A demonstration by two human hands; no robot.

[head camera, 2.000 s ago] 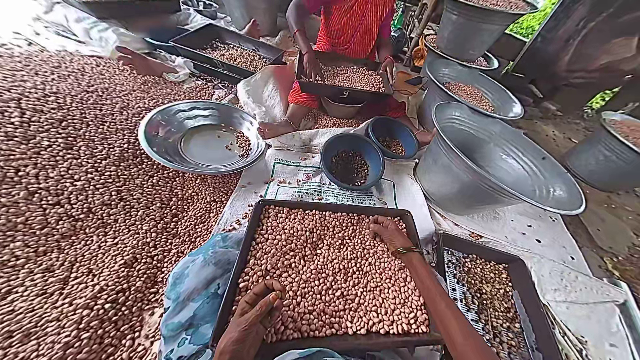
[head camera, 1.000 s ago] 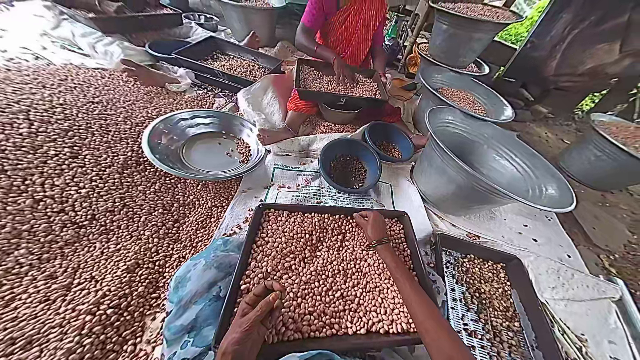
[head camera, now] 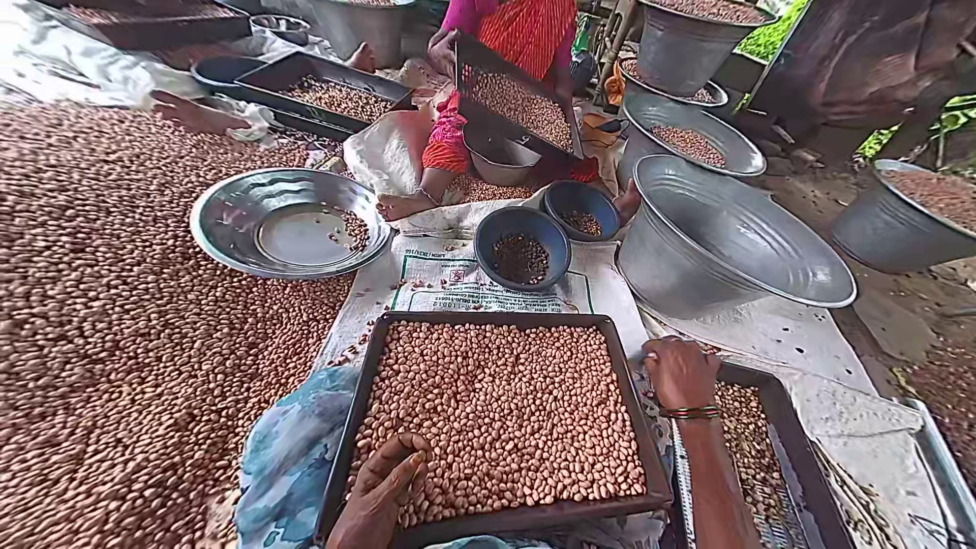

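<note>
A dark rectangular tray point(head camera: 496, 522) full of pinkish-brown nuts or seeds point(head camera: 496, 412) lies before me. My left hand point(head camera: 389, 484) is at its near left corner, thumb and fingers curled together; whether something small is between them cannot be told. My right hand point(head camera: 681, 374), with bangles at the wrist, is just outside the tray's right edge, fingers curled down over the far left corner of a second dark tray point(head camera: 801, 465) of darker, mixed pieces. Its fingertips are partly hidden. Two blue bowls, one nearer point(head camera: 488, 267) and one farther point(head camera: 583, 187), hold dark pieces beyond the full tray.
A large heap of nuts or seeds point(head camera: 137, 343) spreads at left, beside a shallow metal basin point(head camera: 229, 255). A large metal tub point(head camera: 671, 274) stands at right on white sacking point(head camera: 762, 328). Opposite, a person point(head camera: 526, 38) holds a tilted tray point(head camera: 518, 110) over a bowl point(head camera: 499, 164).
My right hand has moved right, from over the full tray to outside its right edge. My left hand stays near its corner. The person opposite has tilted their tray.
</note>
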